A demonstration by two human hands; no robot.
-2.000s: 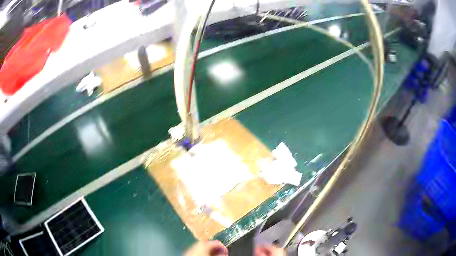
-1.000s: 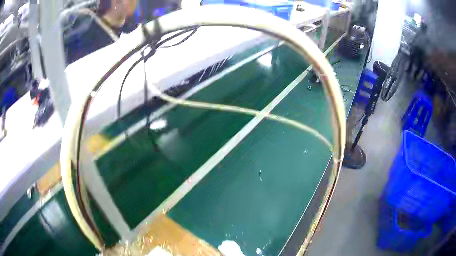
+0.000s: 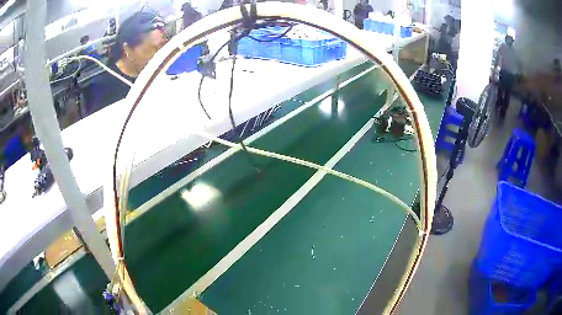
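Note:
Neither my left hand nor my right hand is in the picture. Nearest in front of me is the dispenser hose [image 3: 429, 178], a thick cream arc with a red line along it, rising over the green bench [image 3: 296, 246]. At its lower left end a small blue and silver part, the dispensing head [image 3: 112, 296], shows at the edge. A corner of the tan cardboard base [image 3: 190, 307] shows at the bottom. The rest of the base is cut off.
A white shelf [image 3: 160, 123] runs along the left with blue bins [image 3: 296, 49] on it. A person [image 3: 123, 67] is behind it. Wires and dark items [image 3: 397, 123] lie farther along the bench. On the right floor are a fan [image 3: 480, 117], a blue stool [image 3: 516, 154] and a blue crate [image 3: 524, 227].
The view has swung up and along the bench. Both hands, seen at the bottom edge two seconds ago, have left the picture, as have the solar panels and white sheet.

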